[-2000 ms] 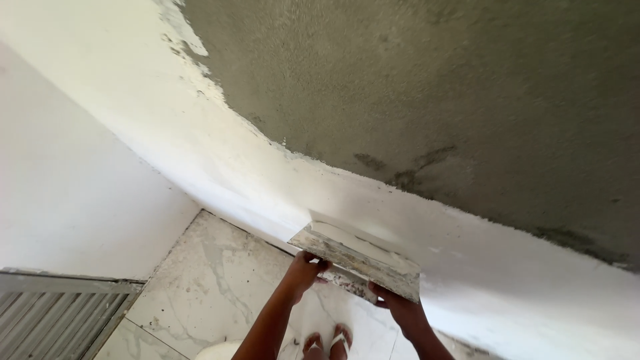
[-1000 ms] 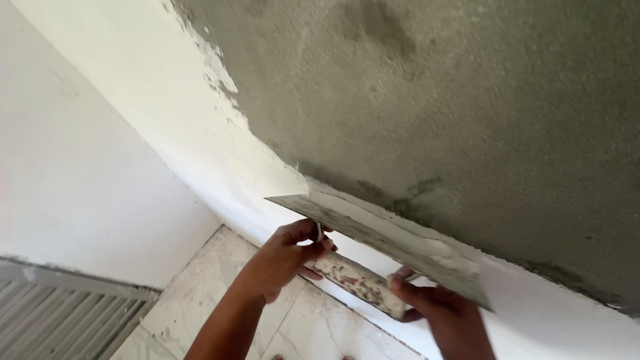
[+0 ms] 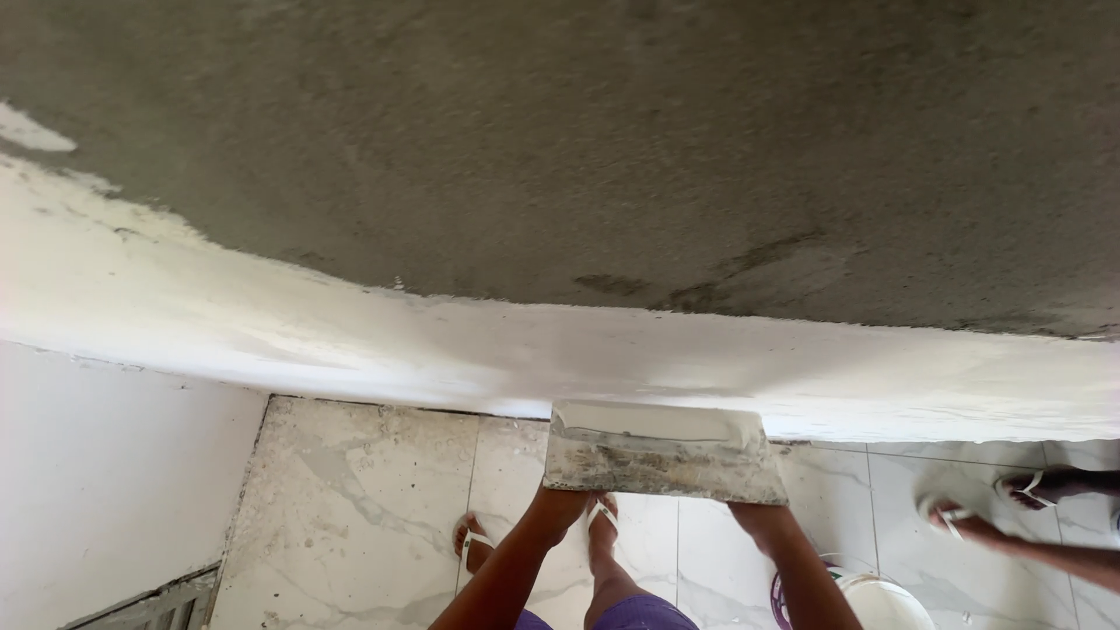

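A wide plastering trowel [image 3: 665, 453] with a metal blade is held level in front of the lower wall, a band of white paste along its upper edge. My left hand [image 3: 564, 512] is at its left end and my right hand [image 3: 759, 521] at its right end; the blade hides most of the fingers and the handle. Above it the wall has a white coated strip [image 3: 630, 350], and over that rough grey cement plaster [image 3: 560, 175] meets the strip in an uneven edge.
A white bucket [image 3: 884, 604] stands on the marble-patterned tile floor [image 3: 350, 507] at lower right. Another person's sandalled foot [image 3: 949, 516] is near the wall at right. A white side wall [image 3: 105, 464] and a grey slatted panel [image 3: 166, 604] are at left.
One second ago the trowel was up against the wall near the grey edge, its handle showing; now it is lower, away from that edge. The view has shifted, bringing in the bucket and another person's feet.
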